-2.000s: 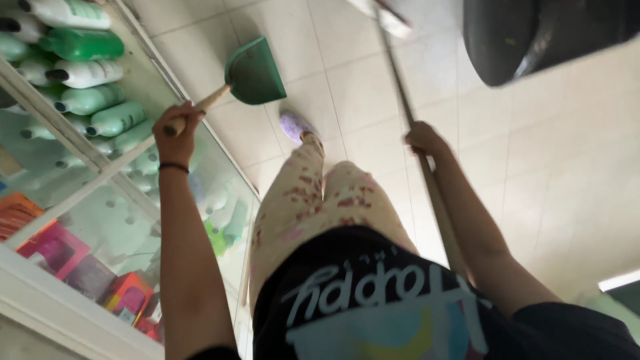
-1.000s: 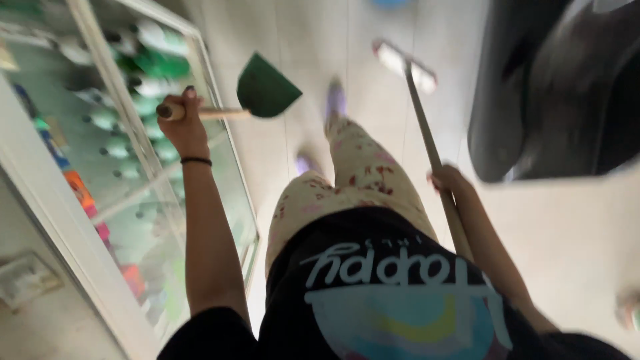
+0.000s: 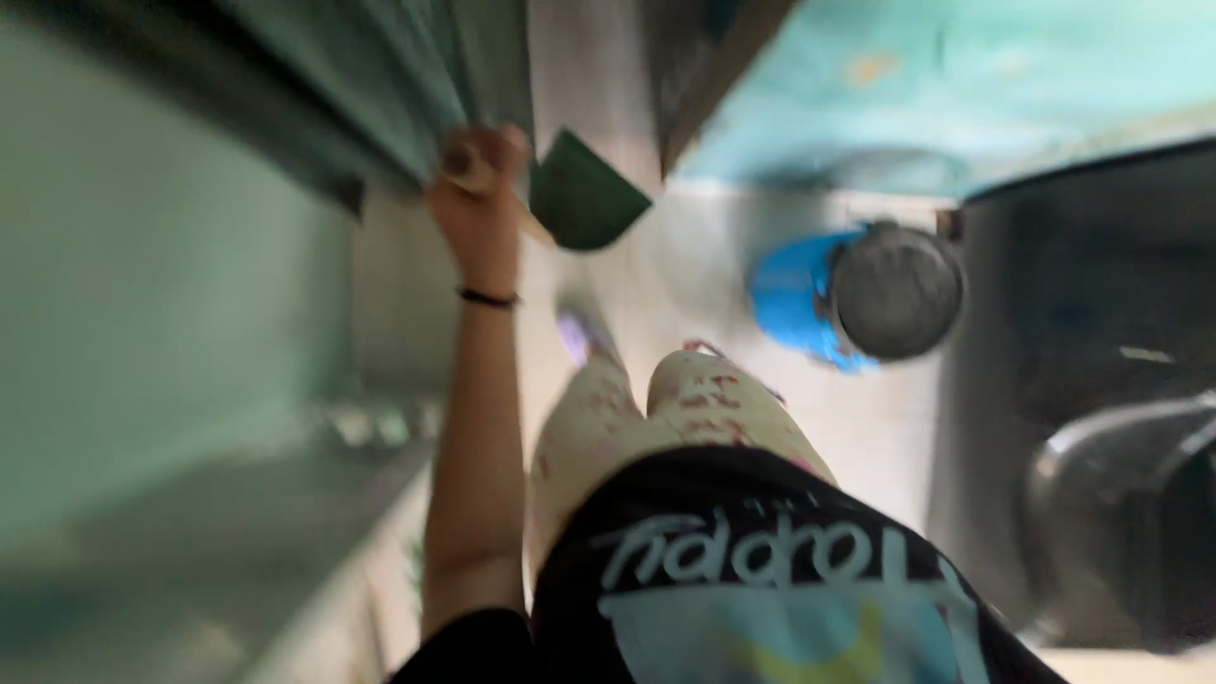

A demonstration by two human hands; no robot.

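Observation:
My left hand (image 3: 483, 176), blurred, grips the wooden handle of a green dustpan (image 3: 587, 195). The handle's end sticks out of the fist, and the pan hangs just right of the hand, over the floor. My right hand is out of the frame. A small dark red and white part low beside my right leg may be the head of the broom or squeegee (image 3: 731, 366); its pole does not show.
A blue drum with a round grey top (image 3: 898, 293) stands ahead on the right. A large black container (image 3: 997, 380) fills the right side. A turquoise wall (image 3: 1026, 85) rises ahead. Dark green curtain or door panels (image 3: 380, 85) are close by my left hand, with a narrow tiled passage beyond.
The view has moved on from the glass cabinet of bottles to a passage and a blue drum. My right hand and the long pole have left the view. My left hand still holds the dustpan.

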